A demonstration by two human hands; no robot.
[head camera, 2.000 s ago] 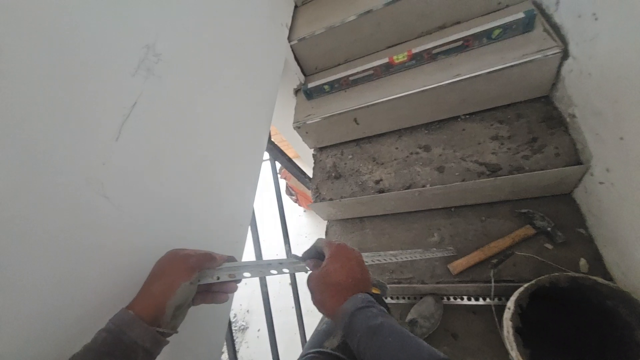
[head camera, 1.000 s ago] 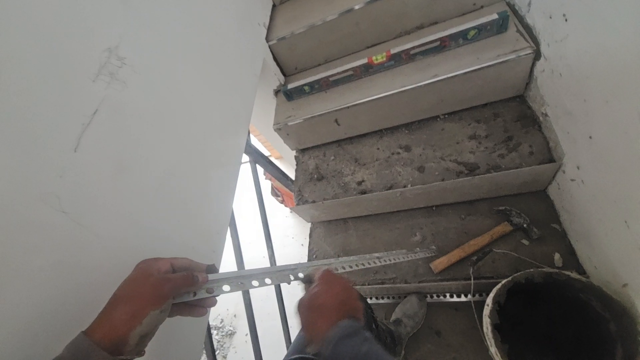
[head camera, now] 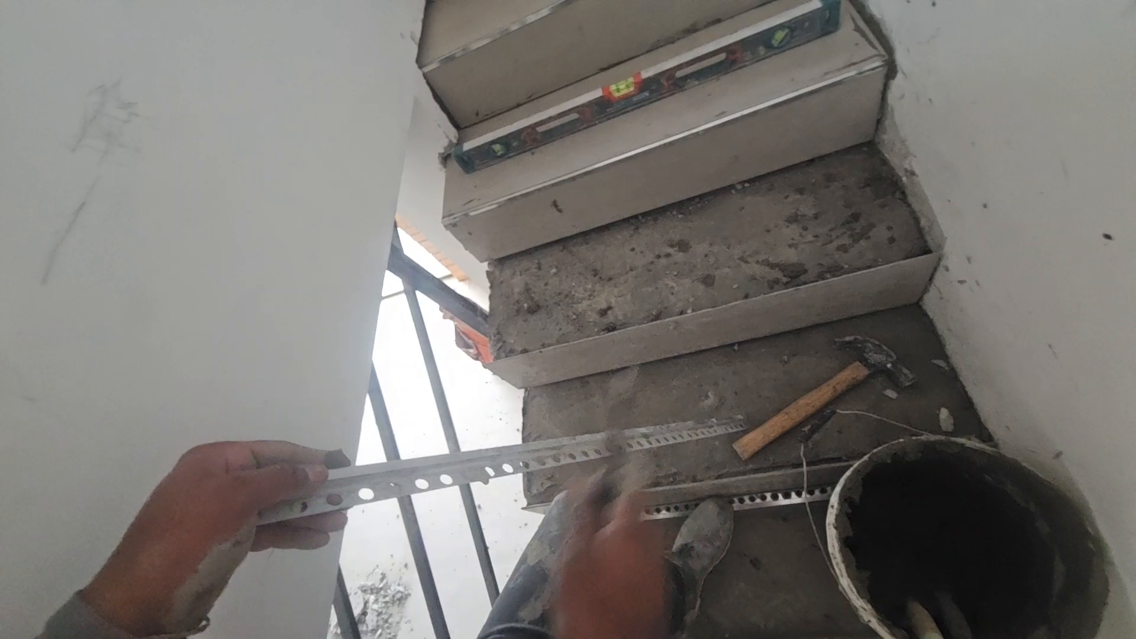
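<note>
My left hand, at the lower left, pinches one end of a perforated metal trim strip between thumb and fingers. The strip slants right across the railing, its far end over a stair tread near a claw hammer with a wooden handle. My right hand is motion-blurred just below the strip's middle. It appears closed around a thin tool, whose blurred upper part crosses the strip; its kind cannot be told. Another perforated metal strip lies along the lower step edge.
A bucket with dark contents and a handle inside stands lower right. A spirit level lies on a higher tiled step. Bare, rough treads alternate with tile risers. Walls flank the stairs; a metal railing is at left. A dusty shoe shows below.
My right hand was on the strip two seconds ago and is now below it, blurred. My left hand keeps its hold on the strip's end.
</note>
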